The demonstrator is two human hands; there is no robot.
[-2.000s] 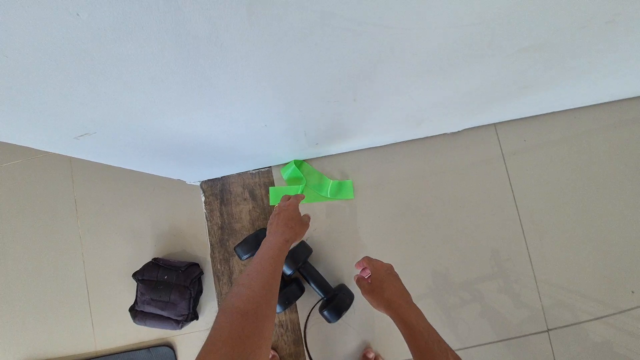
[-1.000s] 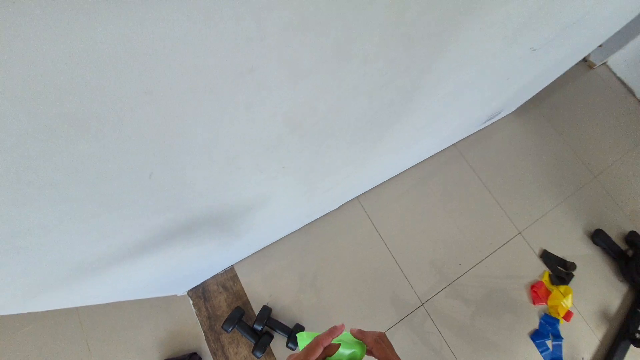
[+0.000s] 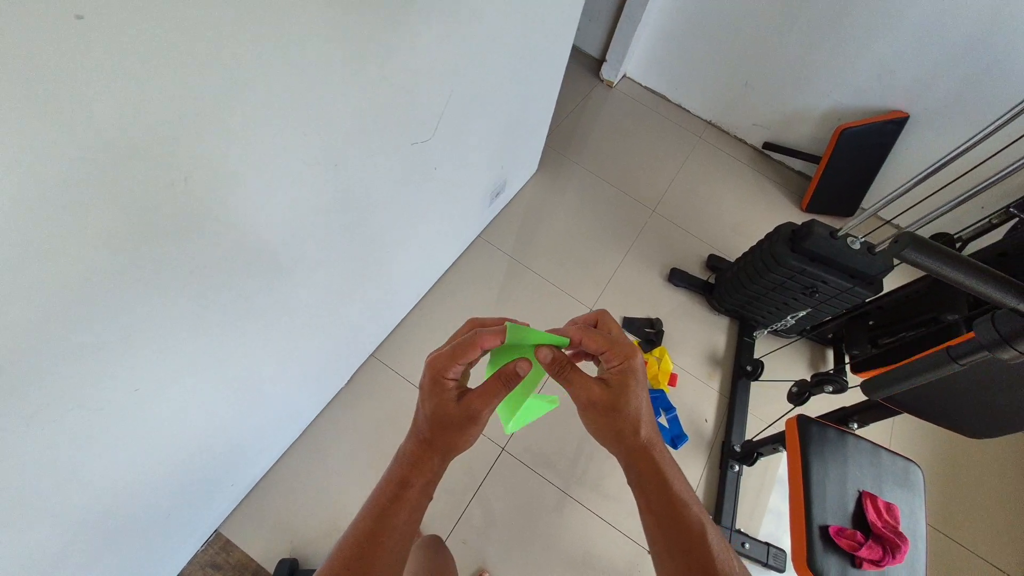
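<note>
A green elastic resistance band [image 3: 524,384] hangs between my two hands at the centre of the view. My left hand [image 3: 464,388] pinches its upper left part between thumb and fingers. On the right side of the band, my right hand [image 3: 604,380] grips the upper edge the same way. The band's lower end dangles loose in a fold. On the floor just beyond my right hand lie a black band [image 3: 644,330], a yellow band [image 3: 658,368], a bit of a red band [image 3: 673,380] and a blue band [image 3: 668,420], partly hidden by that hand.
A multi-station gym machine with a black weight stack [image 3: 792,272] stands on the right. Its padded seat [image 3: 860,480] carries a crumpled pink cloth [image 3: 876,532]. A black and orange pad [image 3: 854,164] leans near the far wall. A white wall [image 3: 280,200] fills the left.
The green band was on the floor by the wall, with my left hand reaching to it; now both hands hold it up. The view has swung right, towards the gym machine.
</note>
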